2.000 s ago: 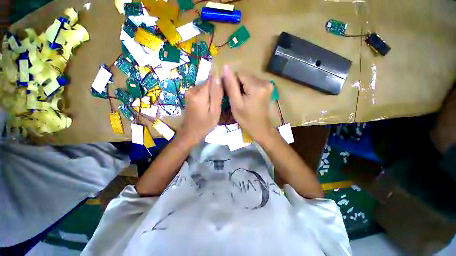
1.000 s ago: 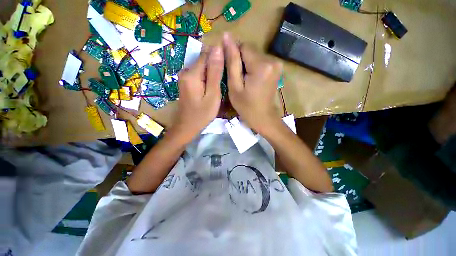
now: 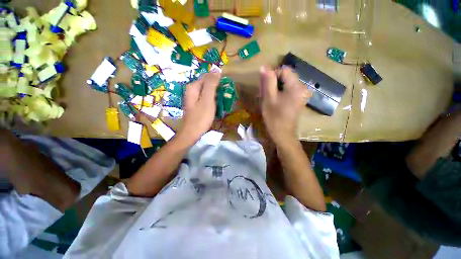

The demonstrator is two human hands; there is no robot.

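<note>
My left hand [image 3: 199, 106] holds a stack of green circuit boards [image 3: 227, 96] on its right side, above the table's front edge. A small white piece shows at its fingertips. White pads [image 3: 211, 137] and an amber piece [image 3: 237, 118] hang or lie below the stack. My right hand [image 3: 284, 101] is apart from the stack, to its right and in front of the dark block. It is blurred, with fingers bent; whether it holds something is unclear. A loose pile of wired green boards with white and amber pieces [image 3: 174, 56] lies left of and beyond my left hand.
The dark block [image 3: 323, 90] lies behind my right hand. A blue battery pack [image 3: 235, 27] is beyond the pile. A small black part [image 3: 371, 73] is wired to a green board at right. Yellow backing paper [image 3: 45, 96] is heaped at left. Other people's arms show at both sides.
My hands were together around the boards; my right hand has moved away to the right, exposing the stack beside my left hand. The view has also shifted.
</note>
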